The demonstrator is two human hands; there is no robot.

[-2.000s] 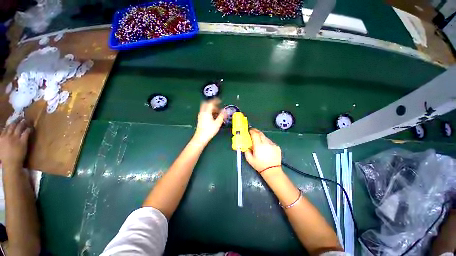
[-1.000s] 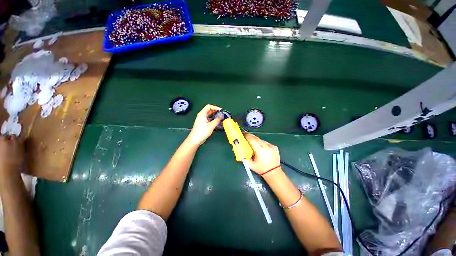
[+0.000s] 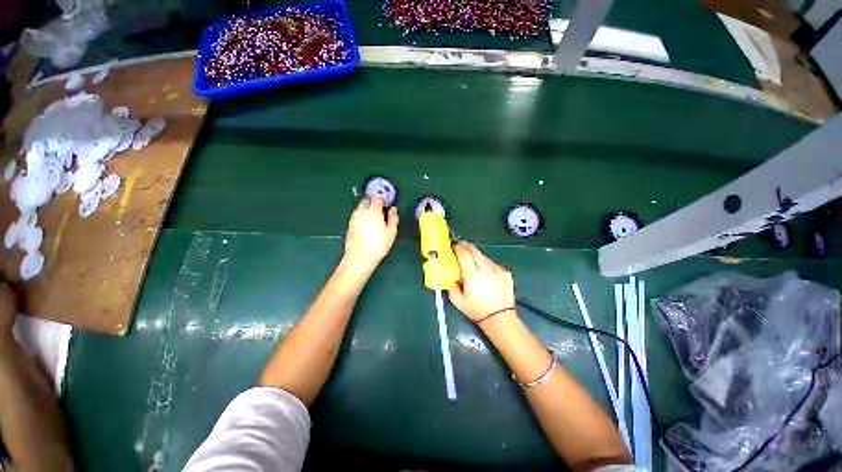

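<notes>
My right hand (image 3: 482, 280) holds the yellow glue gun (image 3: 438, 251), with a pale glue stick (image 3: 446, 346) out of its back end. The gun's nozzle end is at a round black-and-white unit (image 3: 428, 207) on the green surface, which it partly covers. My left hand (image 3: 371, 232) has its fingertips on the near edge of another round unit (image 3: 379, 190) just to the left; whether it grips the unit is hard to tell. More round units (image 3: 525, 220) lie in a row to the right.
A brown board (image 3: 171, 175) with white discs (image 3: 65, 147) is at left, beside another person's arm (image 3: 28, 396). A blue tray (image 3: 277, 83) of small parts is at the back. At right are a metal upright (image 3: 720, 207), spare glue sticks (image 3: 633, 369) and a plastic bag (image 3: 757, 359).
The round units have shifted right along the green surface. My left hand has moved from the unit at the gun to the one on its left. The gun now points more straight ahead.
</notes>
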